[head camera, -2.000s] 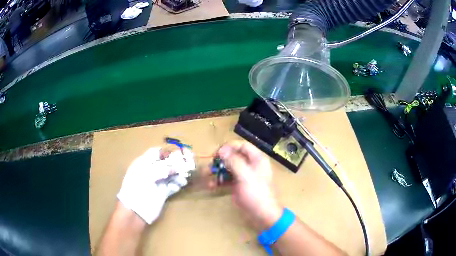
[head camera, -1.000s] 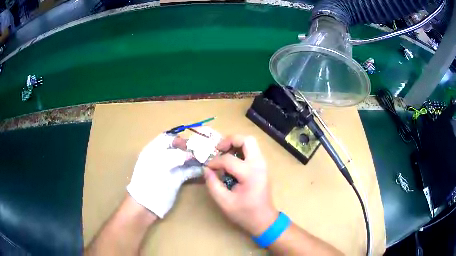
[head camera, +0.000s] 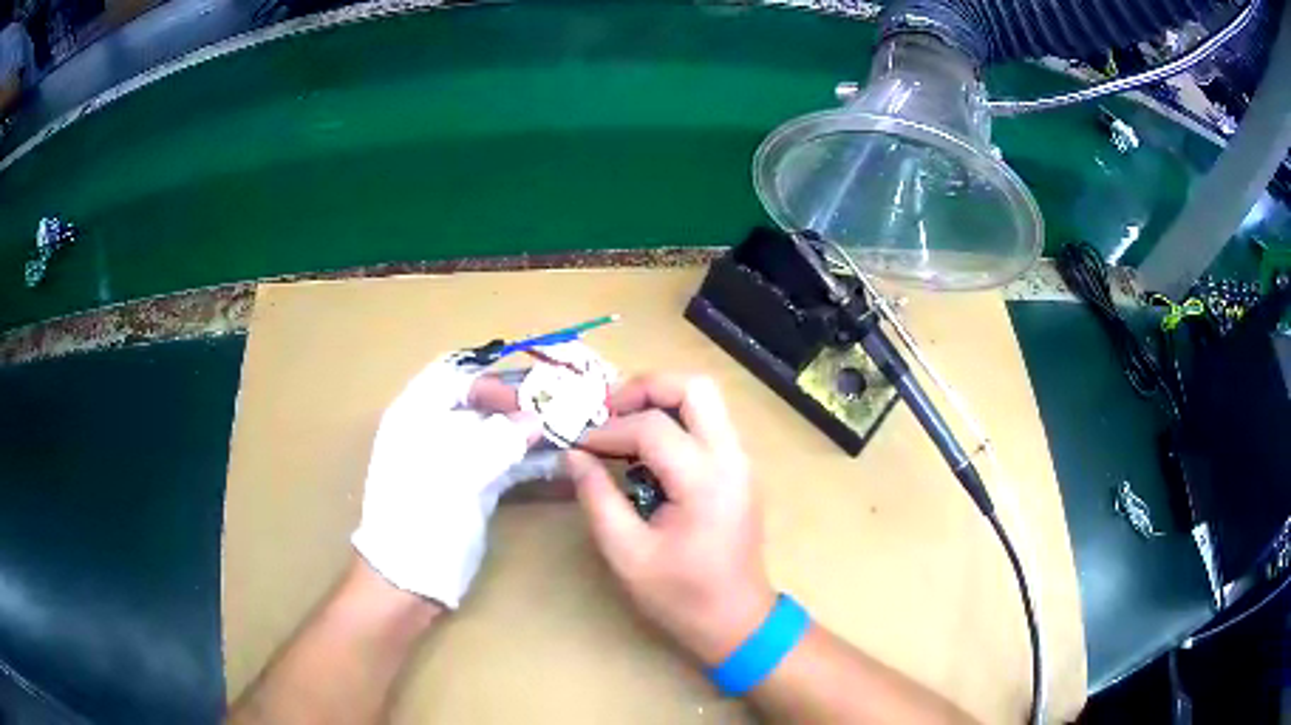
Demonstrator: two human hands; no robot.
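A white plastic housing is held above the tan mat between my two hands. My left hand, in a white work glove, grips its left side. Blue and green lead wires with a dark end stick out above it to both sides, and a red wire lies near its top. My right hand, bare with a blue wristband, has its fingertips on the housing's right and lower edge. A small dark circuit board shows partly under my right hand; its wires are mostly hidden.
The soldering iron rests in its black stand with a yellowish sponge, right of my hands. The clear fume hood hangs above. The green belt carries unit assemblies. A black cable and small wire bundle lie right.
My hands have come together; my right hand has moved from holding the circuit board apart to the housing. The housing faces up more clearly. The assembly on the belt has shifted left in view.
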